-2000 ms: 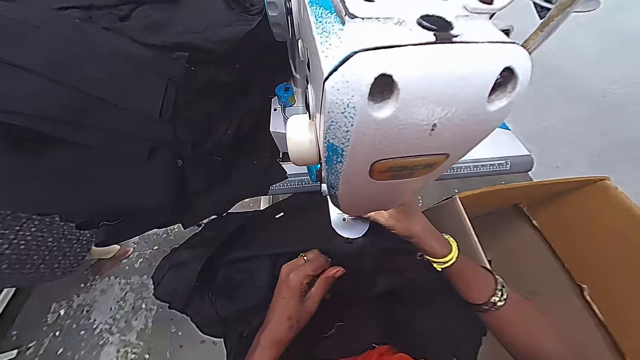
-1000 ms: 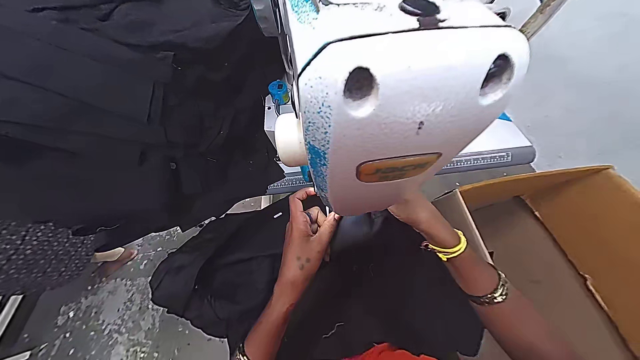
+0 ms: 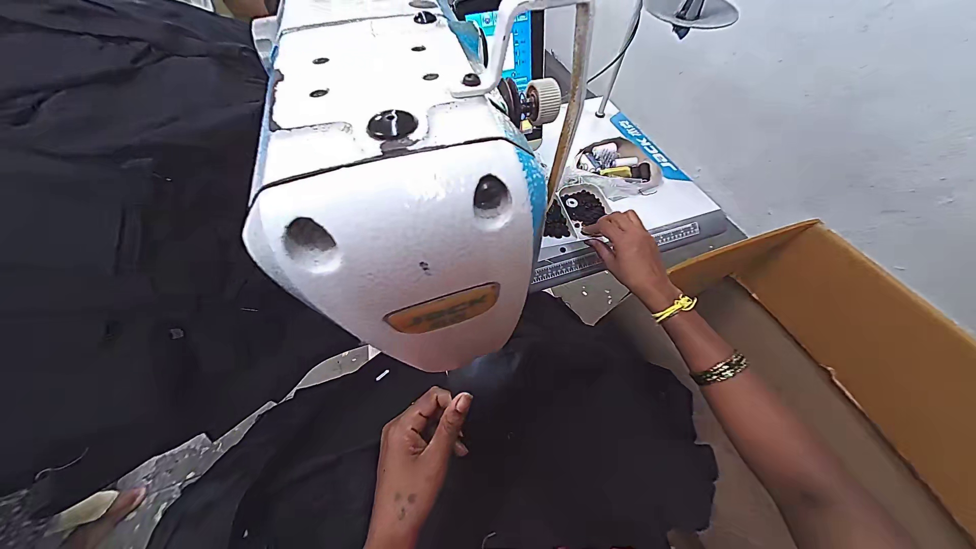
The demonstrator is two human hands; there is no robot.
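A white Jack industrial sewing machine head (image 3: 396,252) stands over black fabric (image 3: 579,427), hiding its needle area. Just below the head, my left hand (image 3: 423,450) is at the black fabric with thumb and index finger close together; whether cloth is pinched between them cannot be told. My right hand (image 3: 629,252) reaches to the machine table, its fingertips at the edge of a small tray of black buttons (image 3: 583,206). Whether a button is between those fingers is unclear.
More black fabric (image 3: 114,229) covers the left side. An open cardboard box (image 3: 877,328) lies at the right. Behind the button tray, a recess in the table holds small spools (image 3: 618,162). A thread stand (image 3: 690,11) rises behind, and another person's foot (image 3: 114,511) shows lower left.
My right hand has moved from beside the machine head to the button tray. My left hand has drawn back a little from under the head. The view has shifted, showing more of the table.
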